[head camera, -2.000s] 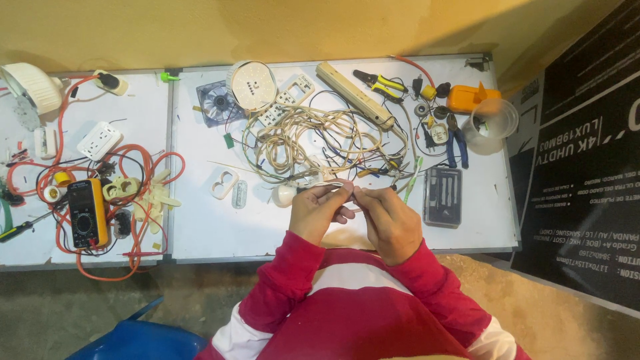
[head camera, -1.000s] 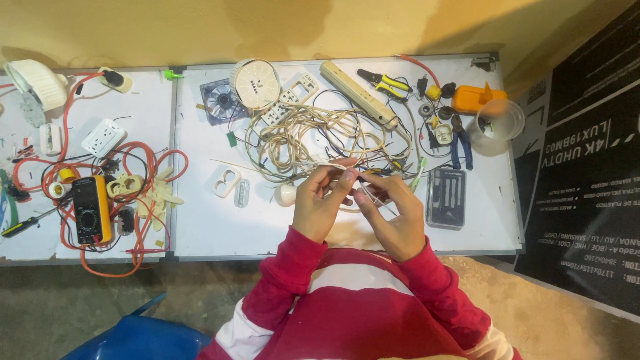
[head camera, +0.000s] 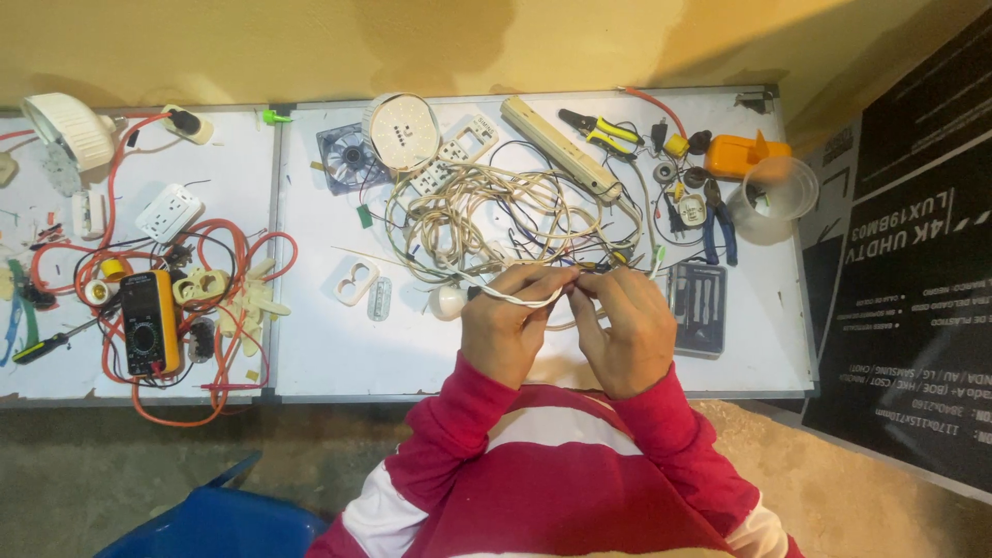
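Note:
My left hand (head camera: 508, 325) grips a white twisted electrical cable (head camera: 511, 298), which runs over the backs of its fingers and curves toward the fingertips. My right hand (head camera: 629, 329) meets it there, thumb and forefinger pinched on the cable's end; the tip itself is hidden between the fingers. Behind both hands lies a tangled heap of beige cable (head camera: 457, 225) with thinner dark wires. A white bulb (head camera: 447, 302) rests just left of my left hand. To the right of my right hand is a dark case of small tools (head camera: 700, 310).
Yellow-black wire strippers (head camera: 601, 133), blue-handled pliers (head camera: 721, 229), a clear plastic tub (head camera: 779, 190) and a beige power strip (head camera: 562, 147) lie behind. A computer fan (head camera: 349, 157) and round LED lamp (head camera: 401, 132) stand back left. A multimeter (head camera: 147, 324) sits among orange cable on the left table.
The white twisted cable now lies across my left hand's fingers, where one second ago it arched above them. Both hands stay close together at the fingertips.

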